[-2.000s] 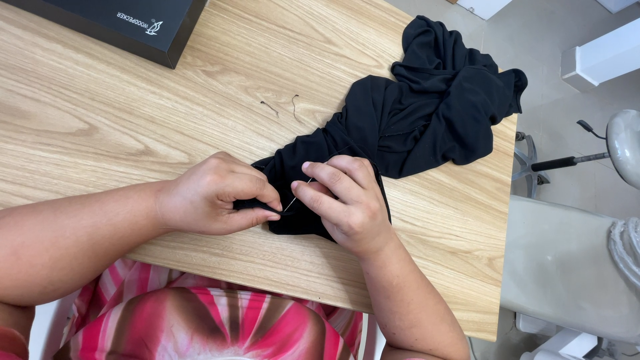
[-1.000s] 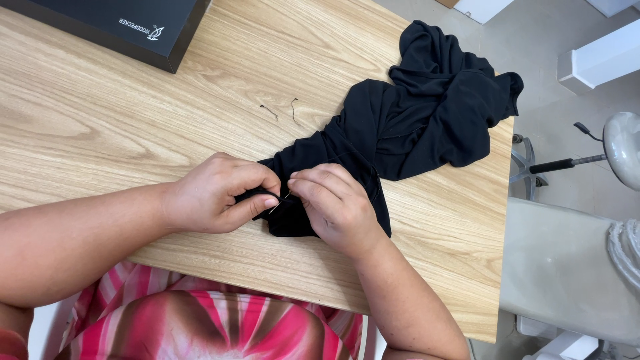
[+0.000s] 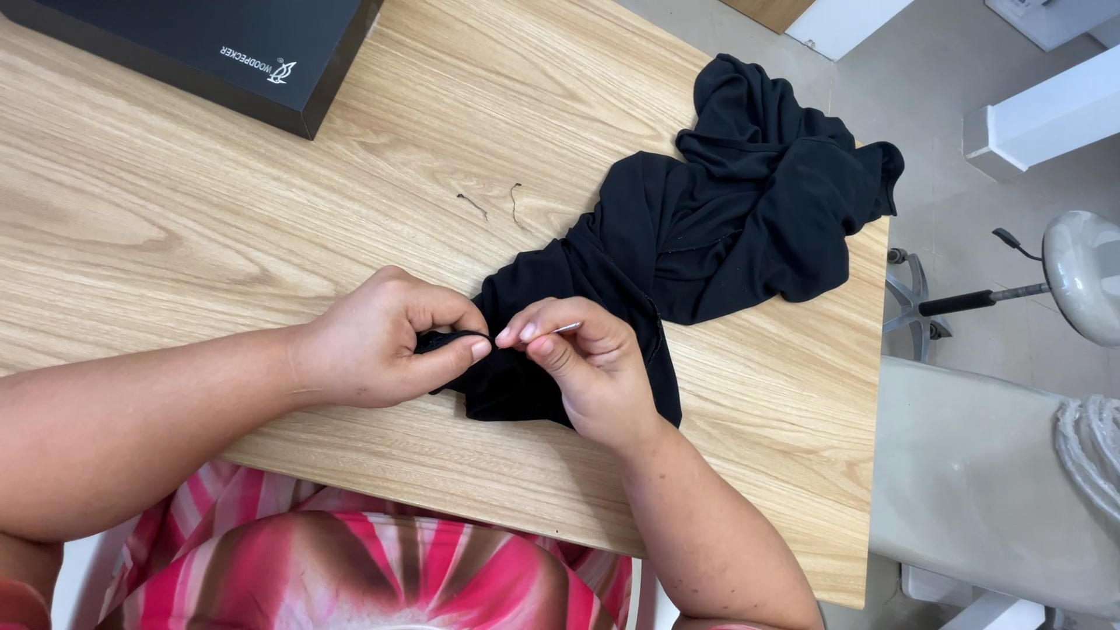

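Black fabric (image 3: 744, 219), perhaps a garment, lies bunched across the wooden table from its far right edge to my hands. My left hand (image 3: 385, 341) pinches a folded edge of it between thumb and index finger. Close beside, my right hand (image 3: 586, 359) holds a thin metal needle (image 3: 567, 328) between thumb and fingers, its shiny end pointing right. The fingertips of both hands are nearly touching. Whether thread runs from the needle is too fine to tell. Two short dark thread scraps (image 3: 472, 206) (image 3: 515, 203) lie on the table beyond my hands.
A black Woodpecker box (image 3: 201, 52) sits at the table's far left. The wooden tabletop (image 3: 770, 437) ends at the right, beside a grey padded seat (image 3: 962, 472) with a coiled clear hose or wrapping on it. A wheeled stool (image 3: 1085, 276) stands farther off on the tiled floor.
The needle, seen slanting between my hands two seconds ago, now lies within my right hand's fingers. My left hand keeps its pinch on the fabric; the bunched cloth has stayed in place.
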